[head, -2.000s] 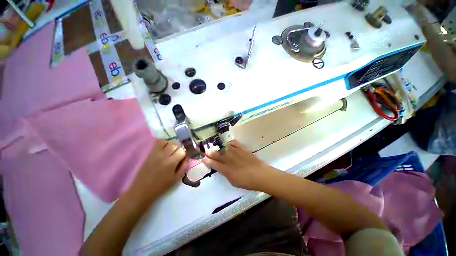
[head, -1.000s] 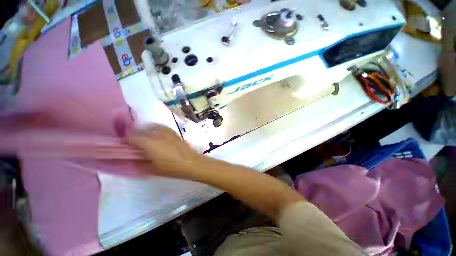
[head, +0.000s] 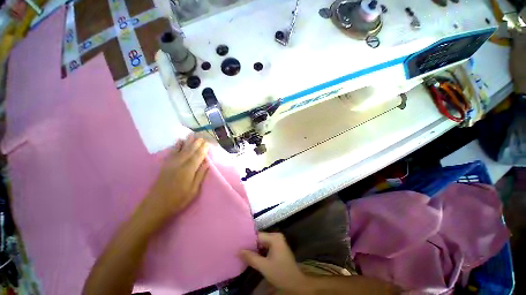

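A large pink garment panel (head: 196, 242) lies over the left part of the white table, its right edge running from the presser foot (head: 235, 145) down to the table's front edge. My left hand (head: 183, 173) lies flat on the panel, fingertips just left of the foot. My right hand (head: 271, 256) holds the panel's lower right edge between thumb and fingers at the table's front edge. More pink cloth (head: 52, 190) spreads at far left. The white lockstitch machine (head: 323, 63) stands above; whether the cloth is under the needle cannot be told.
A blue crate (head: 500, 265) with crumpled pink cloth (head: 427, 230) is at lower right. Orange-red handled scissors (head: 450, 101) lie at the table's right end. A brown surface with printed tape (head: 134, 56) is at upper left. Part of a person shows at the right edge.
The pink panel, blurred in my right hand at left a second ago, now lies beside the foot. My left hand has come onto it, and my right hand has moved to its lower right edge.
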